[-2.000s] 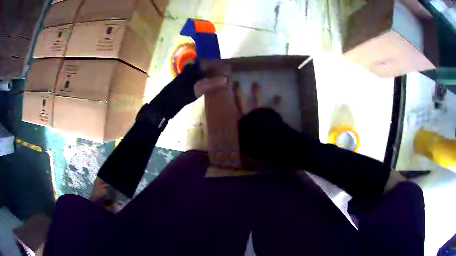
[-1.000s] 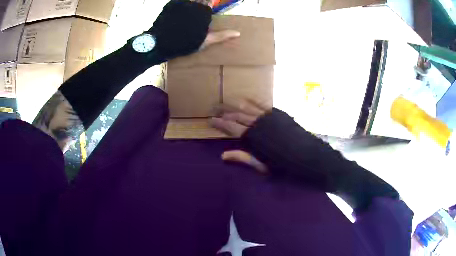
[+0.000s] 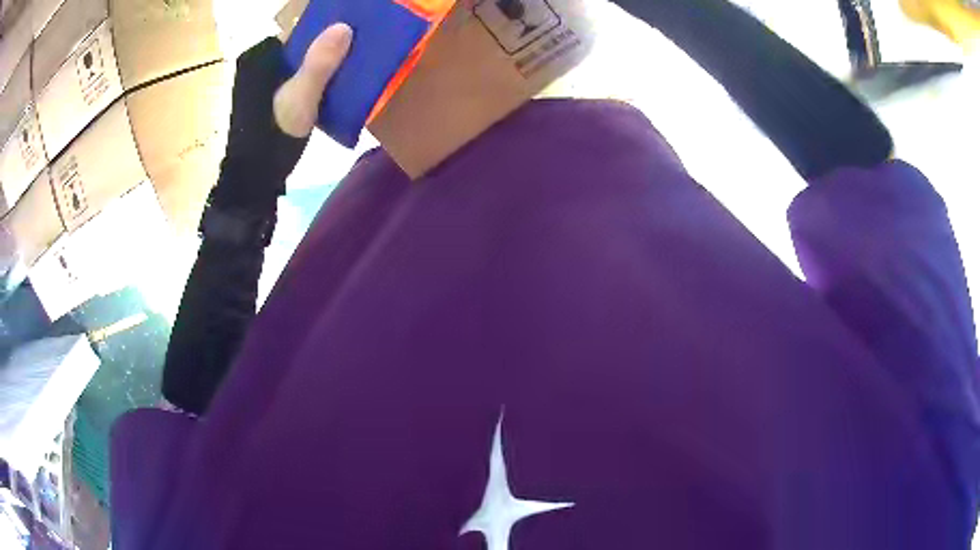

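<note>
A brown carton [image 3: 457,102] with a black wine-glass mark sits tilted at the top centre, against the purple apron. Its upper part is cut off by the picture's top edge. My left hand [image 3: 312,81], in a black sleeve, grips a blue tape gun [image 3: 360,70] with an orange-red edge, which lies over the carton's left side. My right hand is out of the picture beyond the top edge; only its black-sleeved forearm shows at the upper right.
Stacked brown cartons [image 3: 97,140] stand at the left. A green floor [image 3: 129,355] shows below them, with a whitish object [image 3: 48,376] at the left edge. A yellow object [image 3: 946,16] and a dark strip lie at the upper right.
The carton's flaps were shut, and it now shows turned and tilted with its printed side in view. The tape gun has come down over it in my left hand. My right hand has left the picture.
</note>
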